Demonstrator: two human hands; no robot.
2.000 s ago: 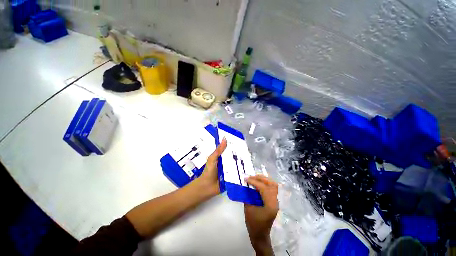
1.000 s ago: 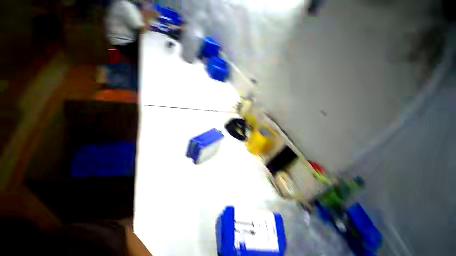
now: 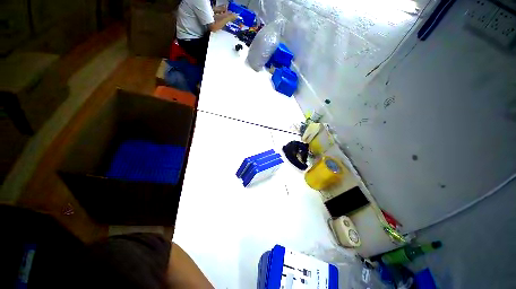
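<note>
White and blue retail cartons with a cable picture [image 3: 305, 272] lie on the white table at the bottom edge, partly cut off. A short row of finished white and blue boxes [image 3: 260, 167] stands in the middle of the table. My left forearm enters at the bottom under a dark sleeve, but my left hand is cut off by the edge. My right hand is not in view. What either hand holds cannot be seen.
A large open carton [image 3: 184, 195] with blue boxes inside stands left of the table. Yellow container [image 3: 324, 173], black phone [image 3: 346, 201], cream device [image 3: 344, 231] and green bottle [image 3: 404, 254] line the wall. A person [image 3: 195, 21] works at the far end.
The view has swung left and tilted since two seconds ago. Both hands and the held box have left the picture, and the cable pile is out of view. The standing boxes look unmoved.
</note>
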